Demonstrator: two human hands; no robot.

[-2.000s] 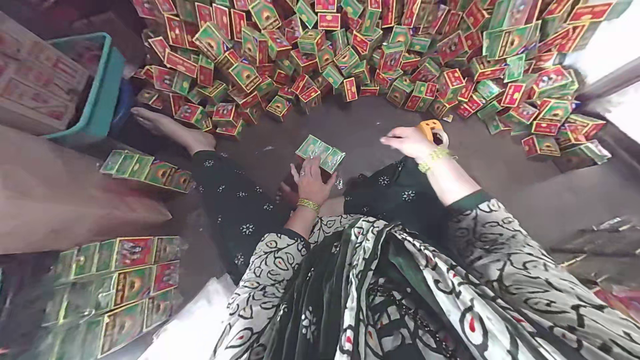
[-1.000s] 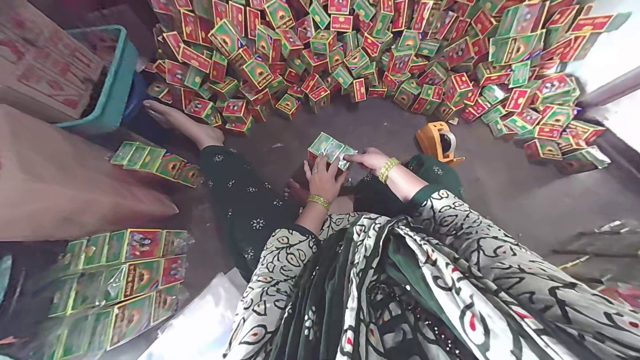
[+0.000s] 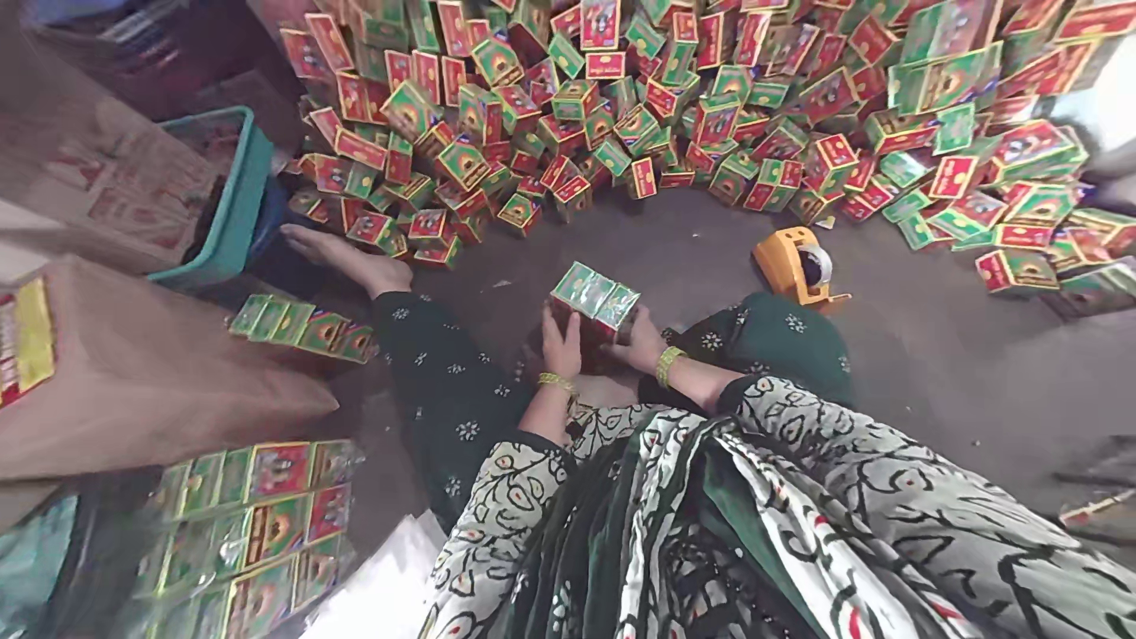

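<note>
Between my hands is a short row of small green and red boxes [image 3: 593, 295], side by side above my lap. My left hand [image 3: 562, 344] grips its left end, fingers along the near side. Around the right end is my right hand [image 3: 641, 341], its fingers partly hidden by the boxes. An orange tape dispenser [image 3: 781, 264] with a roll of clear tape stands on the floor to the right, beyond my right knee. A large heap of loose green and red boxes [image 3: 568, 115] curves across the floor in front.
Left of my leg lies a row of boxes [image 3: 300, 327] beside a brown carton [image 3: 142, 364]. Stacked rows of boxes [image 3: 257, 532] in shiny wrap are at the lower left. A teal plastic crate [image 3: 241, 204] holding printed cartons stands at the upper left.
My right hand has come from near the tape dispenser to the boxes, and now holds their right end. The dispenser, under that hand two seconds ago, stands free.
</note>
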